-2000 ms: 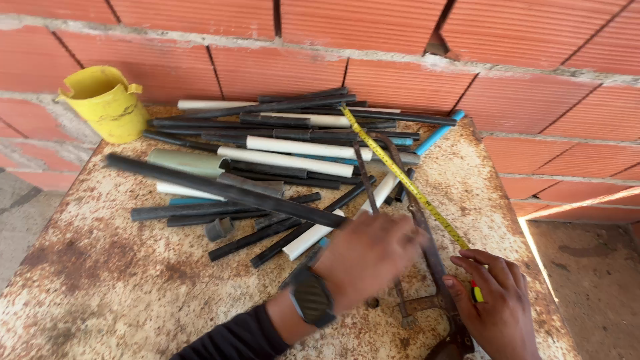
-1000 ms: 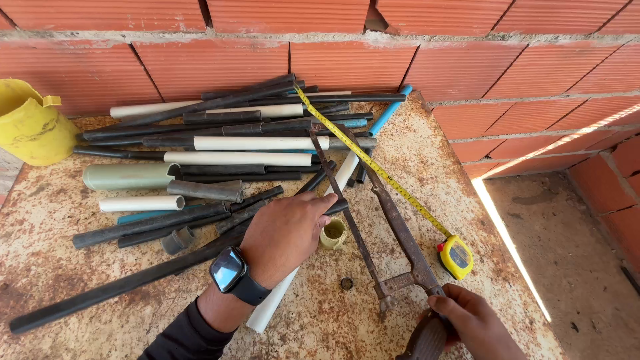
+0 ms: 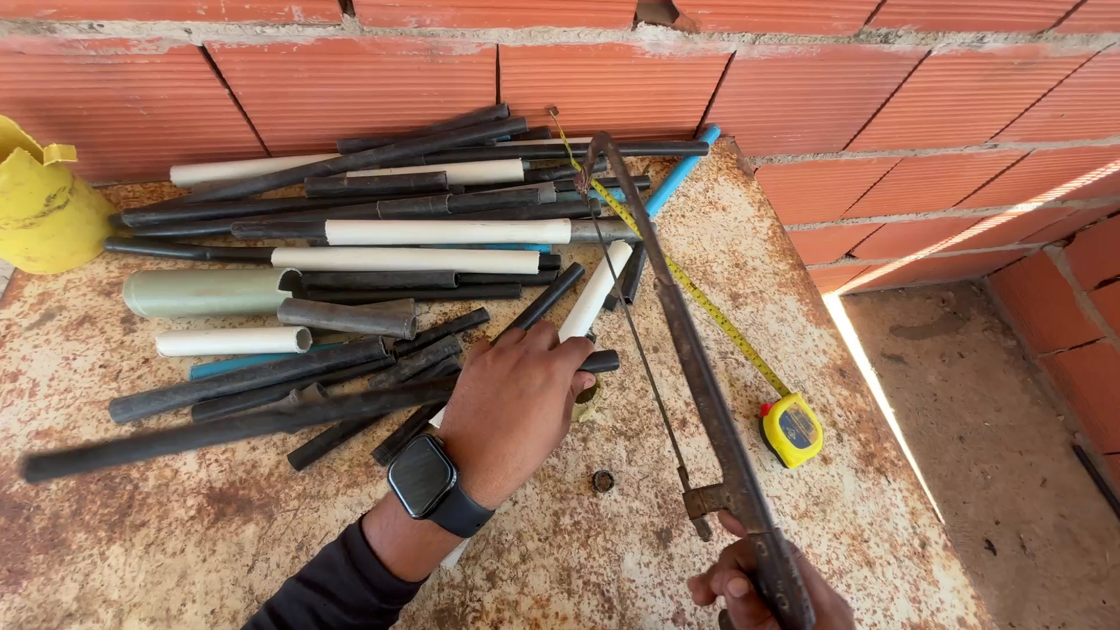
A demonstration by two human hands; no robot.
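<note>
My left hand [image 3: 516, 394], with a smartwatch on its wrist, grips a long black plastic pipe [image 3: 236, 429] near its right end, which sticks out past the fingers. Under that hand lies a white pipe [image 3: 597, 289]. My right hand [image 3: 761, 577] holds a rusty hacksaw [image 3: 700, 359] by its handle end at the lower right. The saw's blade [image 3: 643, 350] is to the right of the black pipe's end, apart from it. A yellow tape measure [image 3: 792, 430] rests right of the saw, its tape [image 3: 717, 313] drawn out toward the wall and passing behind the saw frame.
Cut black, white and blue pipes [image 3: 446, 232] are piled along the hollow-brick wall [image 3: 604, 87]. A green pipe piece [image 3: 210, 292] and a broken yellow container [image 3: 52, 210] are at the left. A small black ring [image 3: 602, 480] lies on the rusty tabletop [image 3: 560, 560].
Two seconds ago my right hand was at the tape measure; now it holds the hacksaw. The black pipe in my left hand has swung down from across the pile. Since one second ago the saw has shifted right.
</note>
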